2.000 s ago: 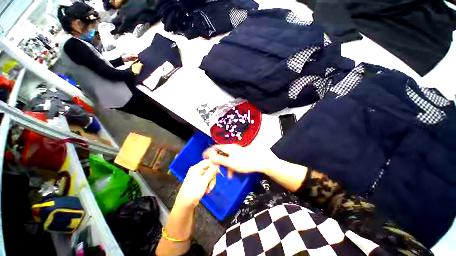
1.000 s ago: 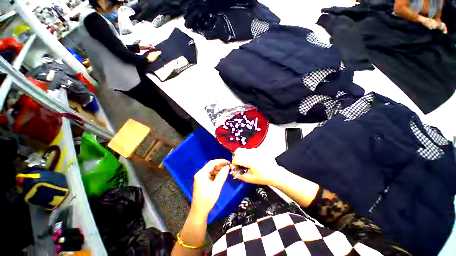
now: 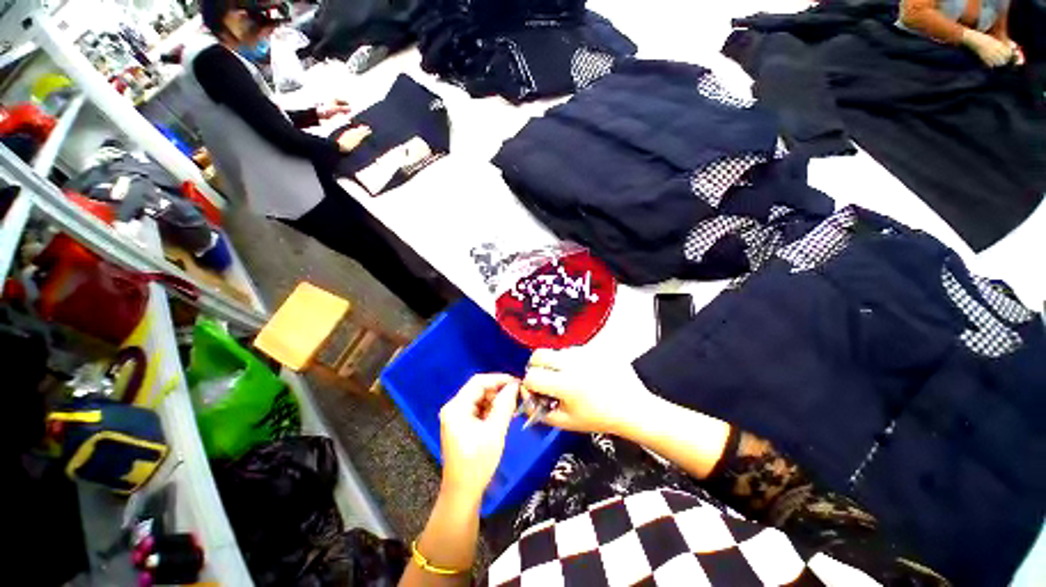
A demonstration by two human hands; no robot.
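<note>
My left hand (image 3: 473, 430) and my right hand (image 3: 579, 392) meet over the blue bin, fingertips close together. My right hand is closed around a small dark and metallic tool (image 3: 537, 406), possibly thread snips. The left fingertips are pinched; anything between them is too small to tell. A red dish (image 3: 596, 318) of tiny white and dark bits sits at the table edge, with a crinkled clear plastic bag (image 3: 491, 264) beside it. A navy vest (image 3: 791, 355) with checked lining lies flat on the right.
More navy vests (image 3: 631, 149) lie behind the dish. A black phone (image 3: 673, 314) lies between dish and vest. The blue bin (image 3: 430, 378) is below the table edge, a wooden stool (image 3: 303, 326) beside it. A person (image 3: 270, 143) handles a dark garment; another's hands (image 3: 992, 48) show top right.
My hands have come from farther left in the picture to their present place at the bin's edge. The view has shifted, and the other person's hands have come into view top right.
</note>
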